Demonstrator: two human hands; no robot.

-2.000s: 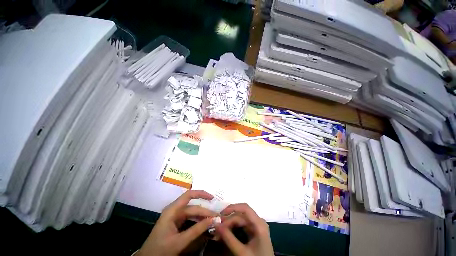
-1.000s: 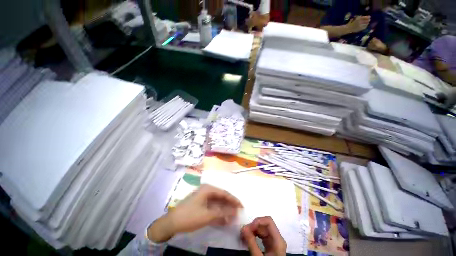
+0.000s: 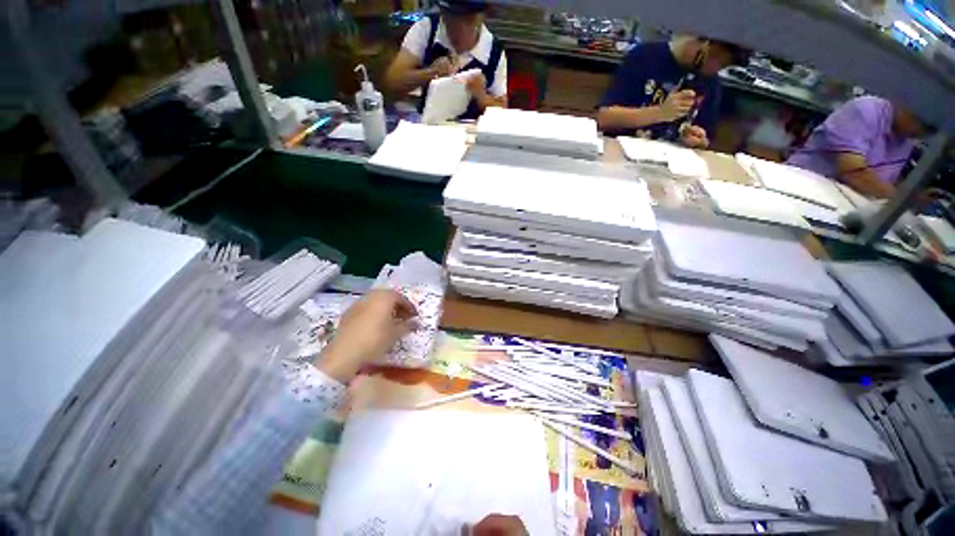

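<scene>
My left hand (image 3: 367,330) reaches over the clear tub of small white parts (image 3: 425,304), its fingertips at the parts; whether it pinches one cannot be told. My right hand (image 3: 498,526) is cut off by the bottom edge, so its hold is hidden. A flat white housing (image 3: 435,466) lies on the colourful printed sheet (image 3: 309,468) in front of me. The pile of larger white parts (image 3: 317,322) is partly hidden behind my left hand.
Thin white sticks (image 3: 555,382) lie loose on the sheet. A tray of white sticks (image 3: 288,283) is behind. Housing stacks stand left (image 3: 115,387), behind (image 3: 545,241) and right (image 3: 733,450). A white bottle (image 3: 371,113) stands farther back. Three people sit across the bench.
The view has tilted up, showing more people. My left hand has moved from near my right hand to the tub of small parts. My right hand is now mostly out of the picture.
</scene>
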